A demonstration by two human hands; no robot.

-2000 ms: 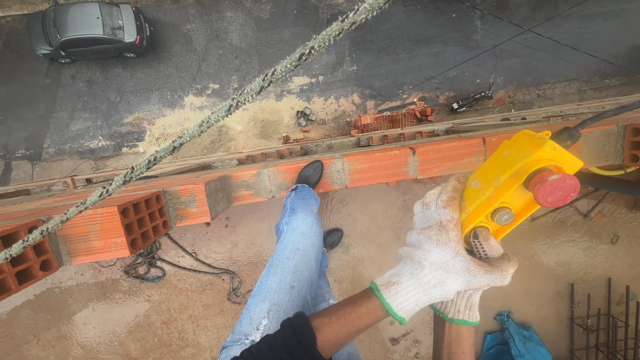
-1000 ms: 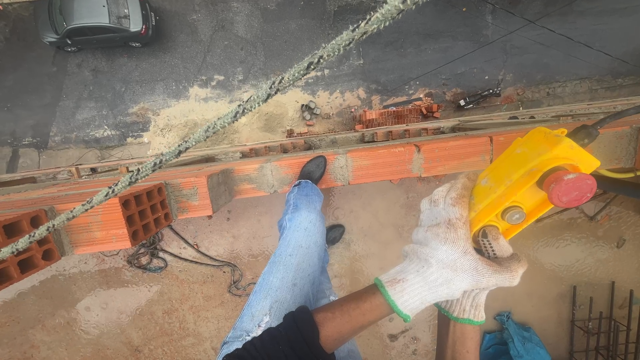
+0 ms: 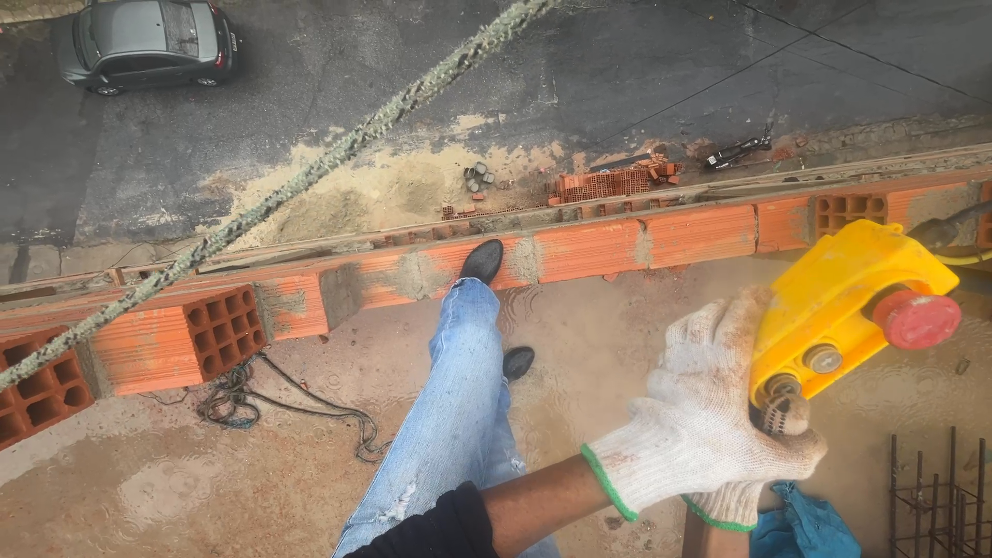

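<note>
A yellow hoist pendant control (image 3: 845,302) with a red mushroom button (image 3: 916,318) is at the right of the view. My left hand (image 3: 705,395), in a white knit glove with a green cuff, is on the pendant's near side, its fingers along the yellow housing. Beneath it my right hand (image 3: 732,500), in a like glove, is mostly hidden; a gloved fingertip shows at the pendant's lower end, by a dark round button. Which hand that fingertip belongs to is hard to tell.
A low hollow-clay-brick wall (image 3: 589,252) crosses the view, one boot (image 3: 482,261) against it. Far below lie a street, a parked car (image 3: 147,46) and brick piles (image 3: 604,184). A thick rope (image 3: 349,147) crosses diagonally. Rebar (image 3: 938,496), blue cloth (image 3: 806,527) and coiled cord (image 3: 232,399) lie nearby.
</note>
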